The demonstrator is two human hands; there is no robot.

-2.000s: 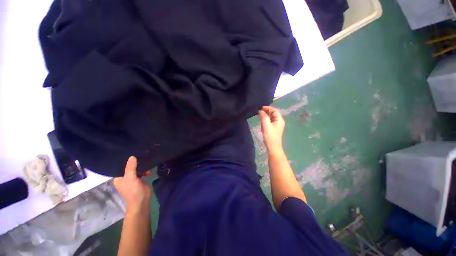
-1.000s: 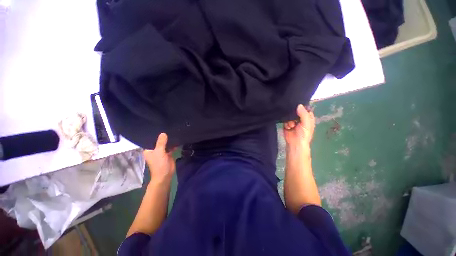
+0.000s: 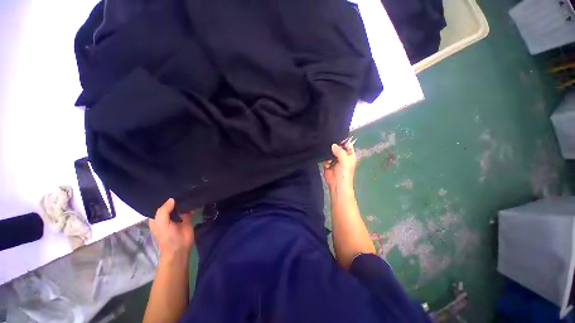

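A large dark garment [image 3: 214, 94] lies rumpled over the white table [image 3: 38, 113] and hangs over its front edge. My left hand [image 3: 172, 232] pinches the garment's near edge at the lower left, thumb on top. My right hand [image 3: 341, 166] grips the same edge at its right end. Small silvery tips, seemingly thread snips [image 3: 350, 144], stick out from my right hand; the rest of the tool is hidden.
A black phone [image 3: 94, 192], a crumpled cream rag [image 3: 65, 214] and a black cylinder [image 3: 19, 231] lie on the table at left. A crinkled plastic bag [image 3: 94, 271] hangs below. A cream tub [image 3: 465, 35] with dark cloth stands at upper right. Grey boxes [image 3: 536, 246] stand on the right.
The view has swung, shifting the scene left from one second ago. Silvery tips now show at my right hand. Both hands still hold the garment's near edge.
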